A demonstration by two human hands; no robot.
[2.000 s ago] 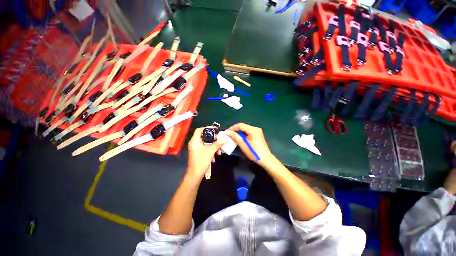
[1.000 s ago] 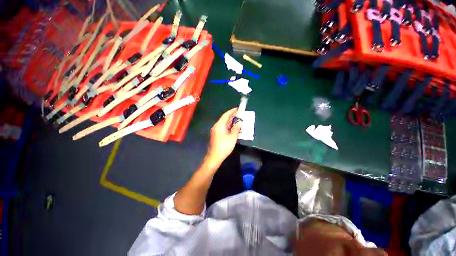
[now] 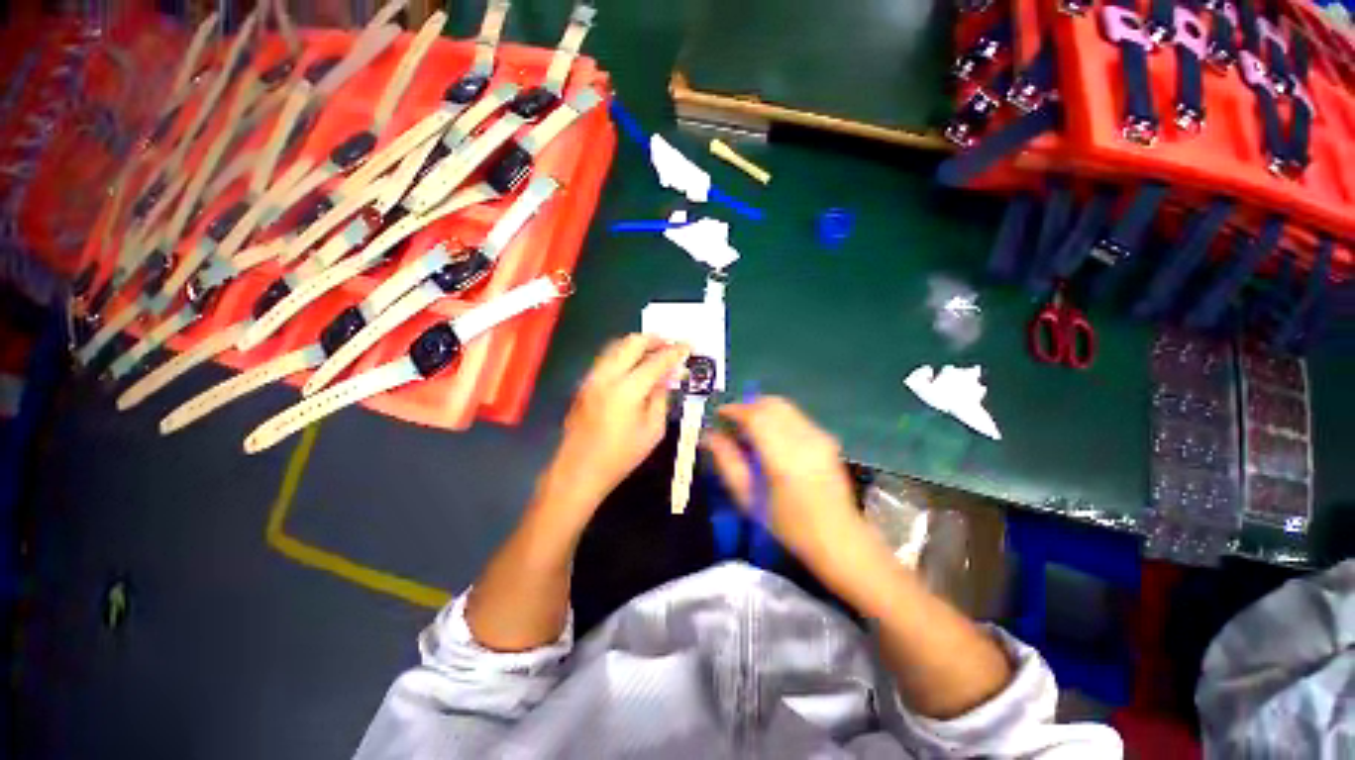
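Note:
A pale-strap watch (image 3: 699,374) lies lengthwise at the bench's front edge, its case over a flat white wipe (image 3: 666,319) and its lower strap pointing toward me. My left hand (image 3: 612,408) pinches at the left side of the watch case and the wipe. My right hand (image 3: 791,472) is just right of the watch and holds a blue stick tool (image 3: 755,446), partly hidden by the fingers and blurred. Whether the right fingers touch the strap cannot be told.
An orange-red tray (image 3: 513,356) of pale-strap watches stands left. White wipes (image 3: 703,239) with blue sticks, a yellowish stick (image 3: 739,162) and a blue ring-like piece (image 3: 834,224) lie behind. Scissors (image 3: 1061,334), blister trays (image 3: 1192,446) and navy-strap watches (image 3: 1137,89) are right.
My right hand has come back to the watch with the blue stick. The watch, held up by my left hand before, now points its strap toward me, and the wipe shows to its left.

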